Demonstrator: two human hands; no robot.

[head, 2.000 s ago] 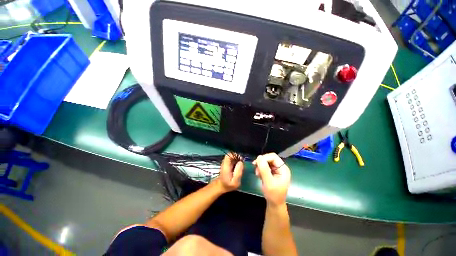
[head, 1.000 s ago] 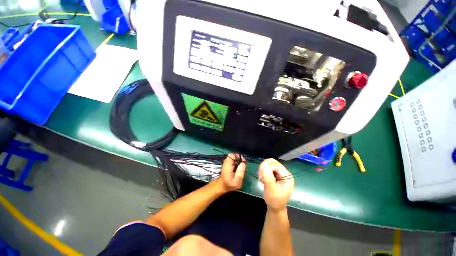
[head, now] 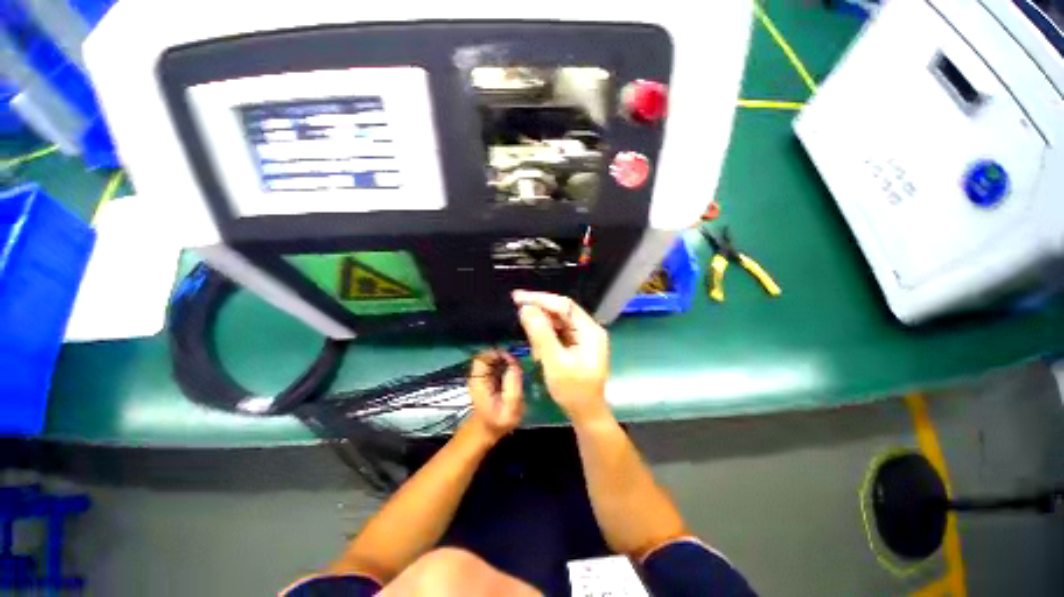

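Observation:
The white crimping machine with a black front (head: 463, 140) stands before me. Its metal-edged feed slot (head: 537, 253) is low on the front, below the window with silver parts. My left hand (head: 497, 391) is closed around loose ends of the black wires (head: 403, 397) near the bench edge. My right hand (head: 566, 350) is raised just below the slot, its thumb and finger close together and pointing at the machine. Whether a wire is between them cannot be made out against the dark front. A small orange-red spot shows at the slot's right end.
A black cable coil (head: 193, 338) lies left of the machine, near white paper (head: 123, 274) and a blue bin (head: 35, 303). A small blue parts bin (head: 671, 282) and yellow-black pliers (head: 737, 268) lie to the right. A second white machine (head: 922, 175) stands at far right.
The view has turned to the right. My right hand has moved up from the bench edge towards the feed slot. My left hand still holds the wires. Parts in the machine's window have shifted.

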